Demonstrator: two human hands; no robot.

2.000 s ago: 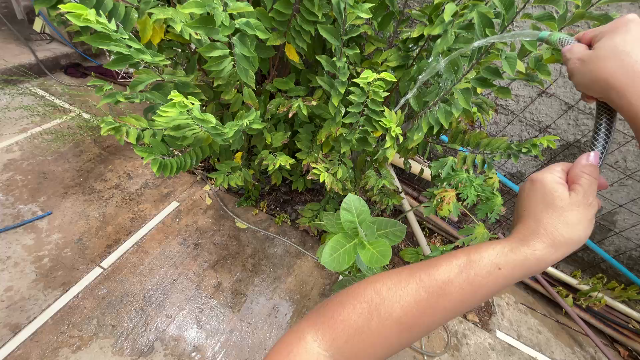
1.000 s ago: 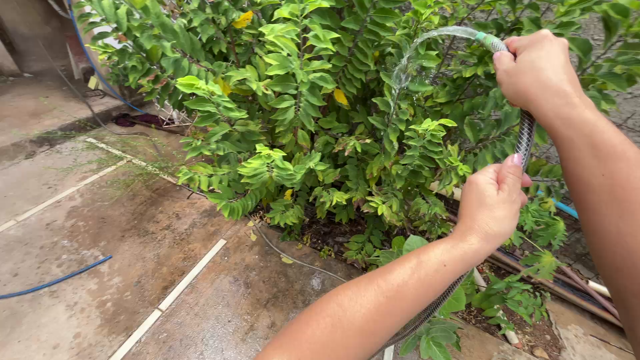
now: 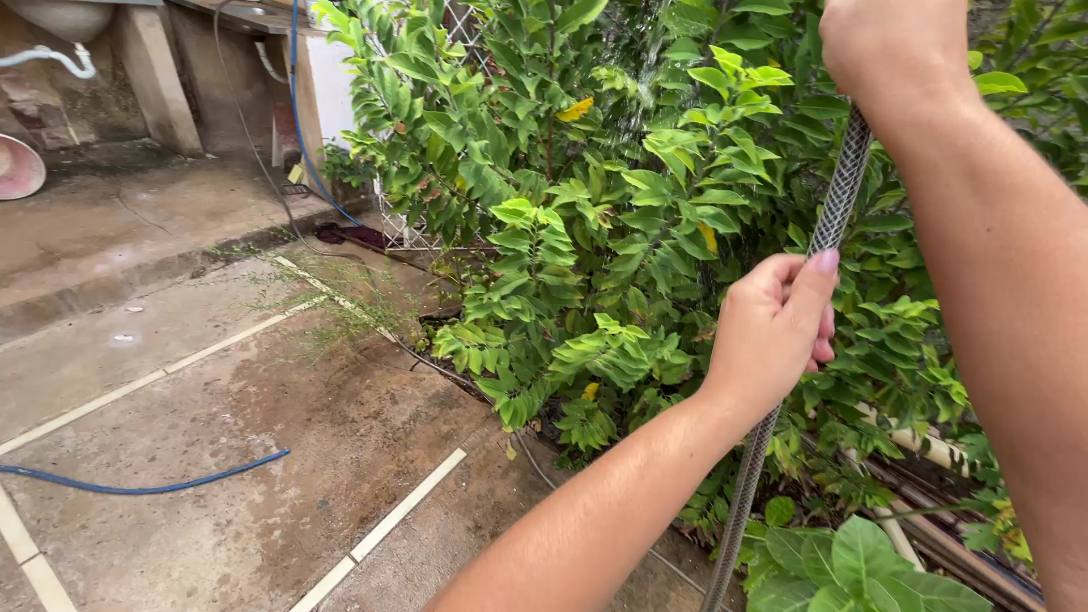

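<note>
My left hand (image 3: 773,327) is closed around a clear braided garden hose (image 3: 748,484) at right of centre, with the lower length hanging down past my wrist. Higher up, at the top right edge, my right hand (image 3: 897,42) grips the same hose; part of this hand and the hose's outlet lie out of view. Water (image 3: 642,81) falls in thin streams over the leaves of a dense green shrub (image 3: 544,238), which stands just beyond both hands.
A blue hose (image 3: 153,490) lies on the concrete floor at left. Behind are a raised step (image 3: 127,276), a sink (image 3: 55,19) and a hanging blue tube (image 3: 296,102). Pipes (image 3: 960,544) and a broad-leaved plant (image 3: 850,565) are at lower right. A thin cable (image 3: 535,463) runs along the shrub's base.
The view has swung left and up, bringing the sink area in. Both hands have kept hold of the hose; its outlet, seen earlier, has left the frame. Water now lands on another part of the shrub.
</note>
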